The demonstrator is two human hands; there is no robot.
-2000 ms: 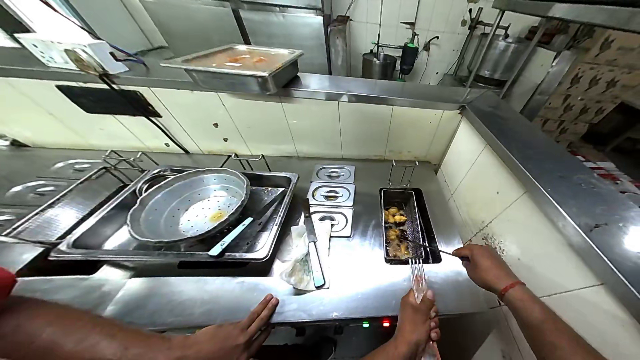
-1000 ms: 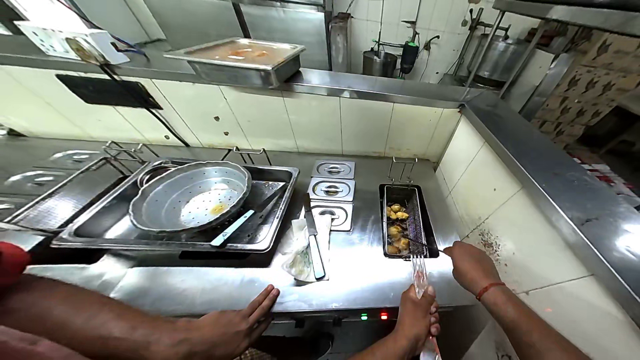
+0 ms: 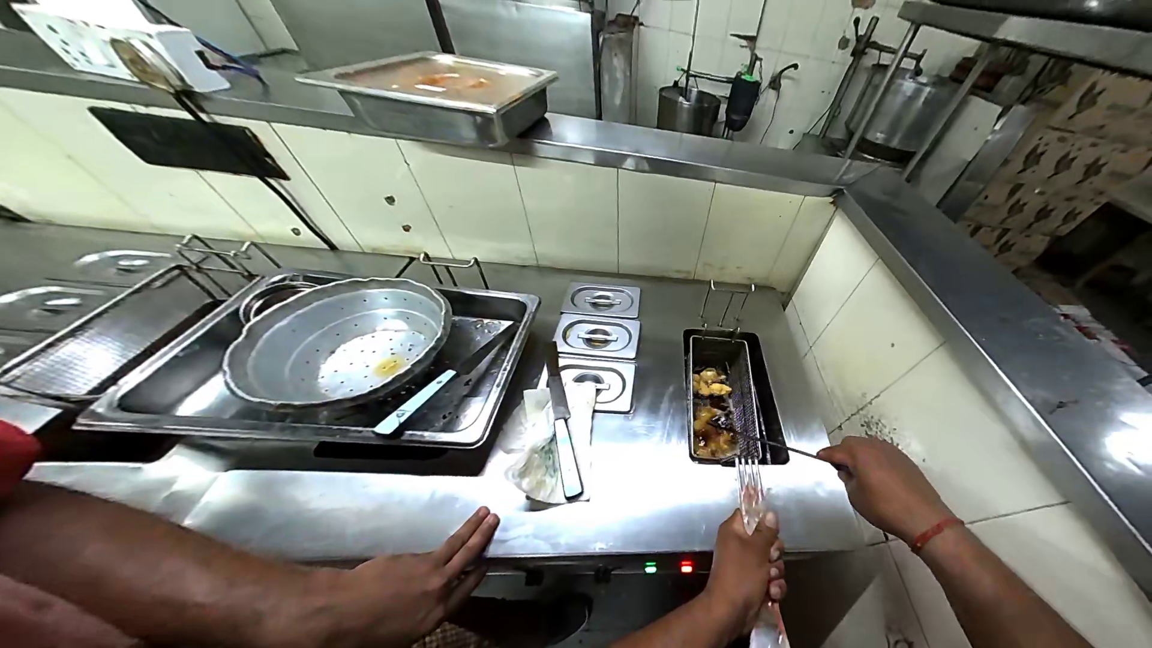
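Observation:
My left hand (image 3: pixel 747 558) is closed around the wire handle (image 3: pixel 751 490) of a narrow fryer basket (image 3: pixel 742 396). The basket sits in the small well of a countertop fryer (image 3: pixel 772 414), with browned food pieces (image 3: pixel 713 436) and paler yellow ones (image 3: pixel 711 382) in it. My right hand (image 3: pixel 873 481), right of the fryer, grips a thin dark utensil (image 3: pixel 796 449); its far end is among the basket's mesh and food, its tip hidden. Left of the fryer, a light-handled knife (image 3: pixel 565 441) lies on crumpled paper or cloth (image 3: pixel 536 450).
From the left, another person's hand (image 3: pixel 432 576) rests at the steel counter's front edge. A perforated round pan (image 3: pixel 337 342) and another knife (image 3: pixel 423 400) lie on a large steel tray (image 3: pixel 531 342). Small lidded containers (image 3: pixel 598 337) stand mid-counter. A tiled wall with steel ledge (image 3: pixel 981 288) borders the right.
My right hand shifted slightly left with the utensil and then came back to the right. My left hand has kept its hold on the basket's handle.

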